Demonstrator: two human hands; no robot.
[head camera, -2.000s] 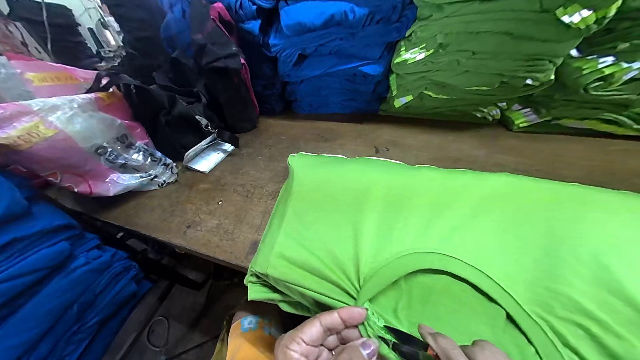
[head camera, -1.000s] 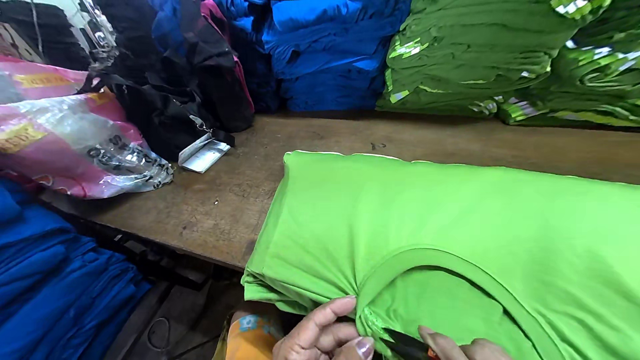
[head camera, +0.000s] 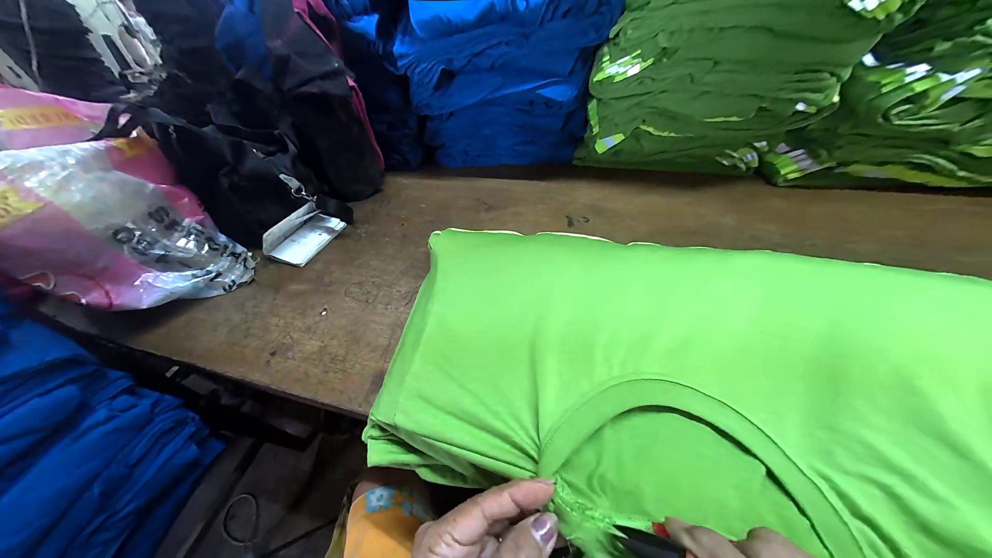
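Observation:
A bright green T-shirt (head camera: 697, 310) lies folded on the wooden table, its round ribbed neckband (head camera: 643, 391) toward the lower edge of the view. My left hand (head camera: 496, 523) pinches the shirt at the left end of the neckband, between thumb and finger. Just right of it, my right hand (head camera: 728, 539), partly cut off by the frame, holds a dark-bladed cutting tool (head camera: 647, 542) with some red at its handle. The blade's tip is at the inner neck seam. Blur and the frame edge hide whether the blades are apart.
Stacks of blue garments (head camera: 504, 85) and darker green garments (head camera: 713, 85) line the back of the wooden table (head camera: 333, 325). At the left are a pink and clear plastic bag (head camera: 139, 225), a black bag (head camera: 232, 170) and a small booklet (head camera: 304, 235). Blue fabric (head camera: 85, 418) is heaped at lower left.
The cutting tool in my right hand has shifted slightly along the neck seam, and the fingers of my left hand have moved a little on the cloth. The shirt lies much as before.

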